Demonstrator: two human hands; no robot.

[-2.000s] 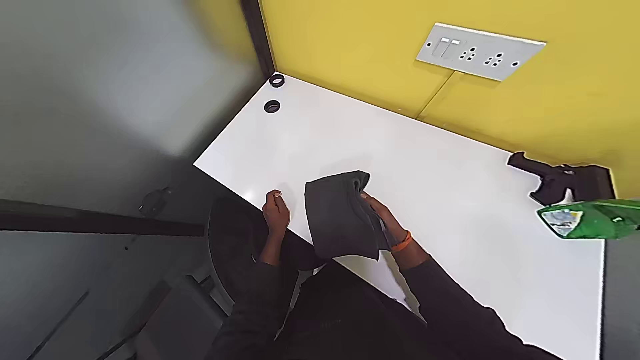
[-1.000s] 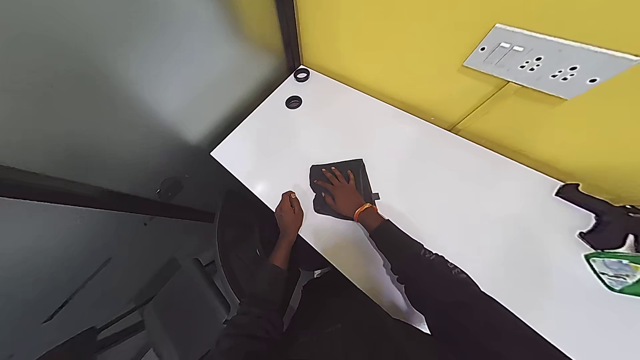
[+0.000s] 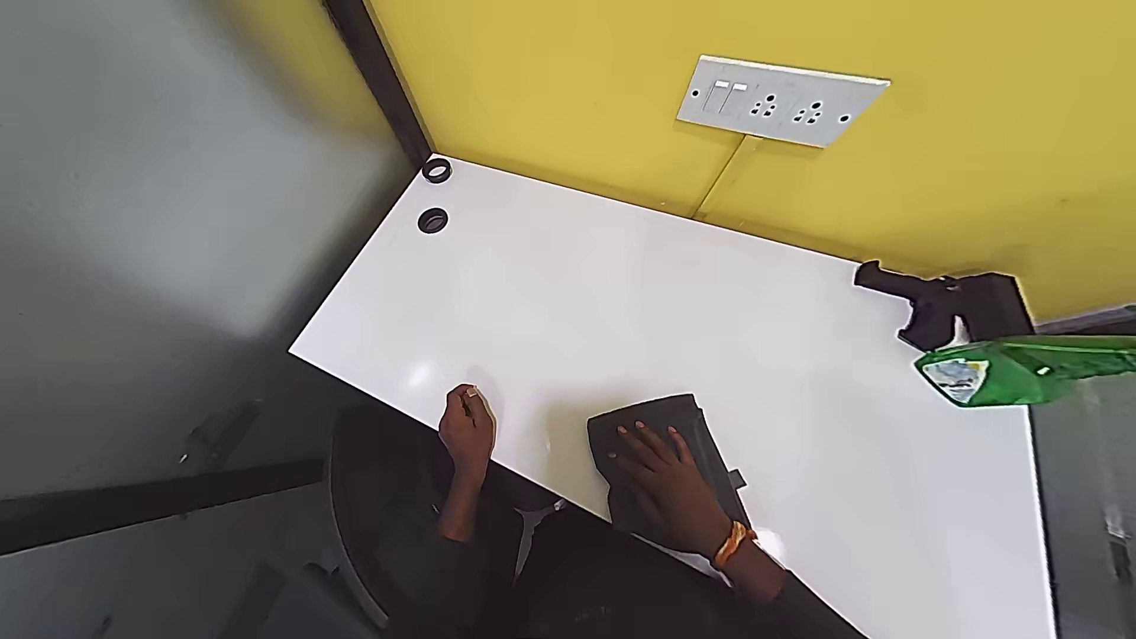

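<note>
A folded dark grey cloth [image 3: 648,422] lies flat near the front edge of the white table [image 3: 639,293]. My right hand [image 3: 670,493], with an orange band at the wrist, rests palm down on it with the fingers spread. A small tab sticks out from the cloth's right side. My left hand [image 3: 468,430] is curled at the table's front edge, left of the cloth and apart from it. Its fingers are bent inward, and whether something small is inside them cannot be made out.
Two black rings [image 3: 437,170] [image 3: 433,221] mark the far left corner. At the right stand a dark object [image 3: 985,306] of unclear kind and a green plastic packet [image 3: 1021,373]. A switch and socket plate [image 3: 781,100] is on the yellow wall. A dark chair [image 3: 382,515] is below the table.
Two seconds ago my right hand held the cloth at its right side, with the cloth partly raised; since then the cloth has gone down flat and the hand lies on top.
</note>
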